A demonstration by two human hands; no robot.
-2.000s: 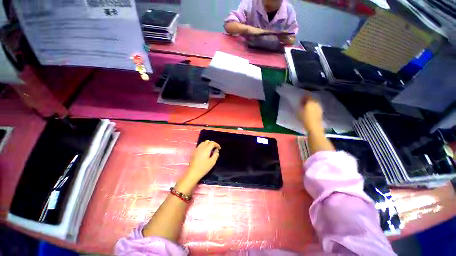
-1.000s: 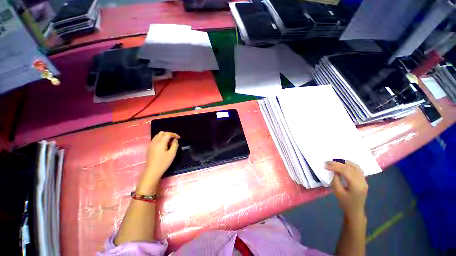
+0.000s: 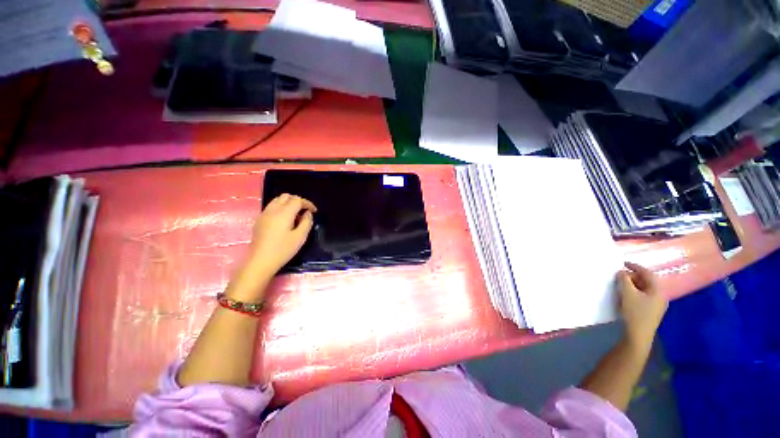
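Observation:
A black tablet point(image 3: 368, 222) with a small white label near its top right corner lies on the pink bench in front of me. My left hand point(image 3: 282, 229) rests on its left part with curled fingers. To the right a white foam sheet point(image 3: 556, 248) lies on top of a stack with striped white and dark edges. My right hand point(image 3: 643, 295) is at the right edge of this sheet, fingers bent around the edge; whether they pinch it is hard to tell.
A tablet stack point(image 3: 26, 282) stands at the left edge, another point(image 3: 650, 171) at the right. Behind are a tablet on foam point(image 3: 224, 81), loose white sheets point(image 3: 329, 47), more tablet stacks point(image 3: 539, 34) and a cable point(image 3: 274, 128). Blue bins point(image 3: 727, 359) are at the lower right.
The view has shifted. The white sheet now lies squarer over the right stack, and my right hand has moved from its near corner to its right edge. My left hand stays on the tablet.

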